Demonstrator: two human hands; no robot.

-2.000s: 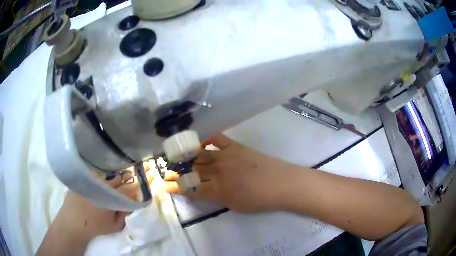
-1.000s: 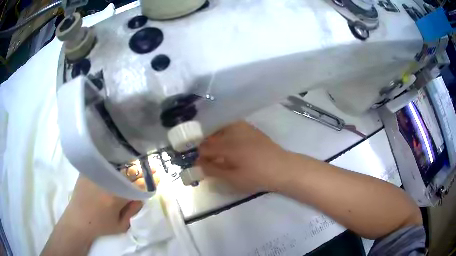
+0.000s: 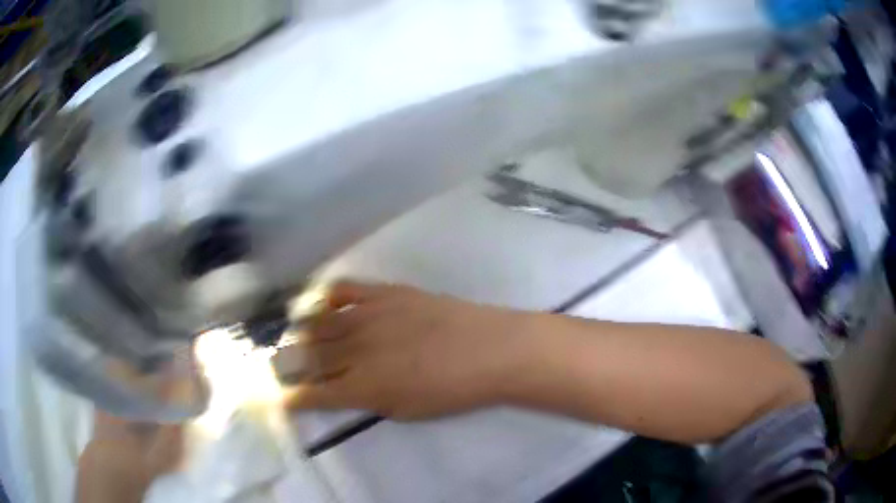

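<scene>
The frame is blurred. White fabric (image 3: 221, 462) lies at the lower left and runs up to the brightly lit needle area of the sewing machine head (image 3: 393, 108). My right hand (image 3: 383, 349) is just right of the needle area, beside the ribbed knob (image 3: 224, 292), its fingers bent; glare and blur hide what the fingertips touch. My left hand (image 3: 138, 442) is at the lower left, at the fabric and partly behind the pale curved guard (image 3: 98, 378); its fingers are mostly hidden.
Silver thread snips (image 3: 555, 204) with a reddish tail lie on the machine bed behind my right forearm. A phone (image 3: 786, 231) with a lit screen stands in an open box at the right. More white fabric lies at the far left edge.
The view has shifted, so the machine sits further left and is blurred. My right hand has moved from beside the knobs down and closer to the needle area. My left hand stays by the fabric.
</scene>
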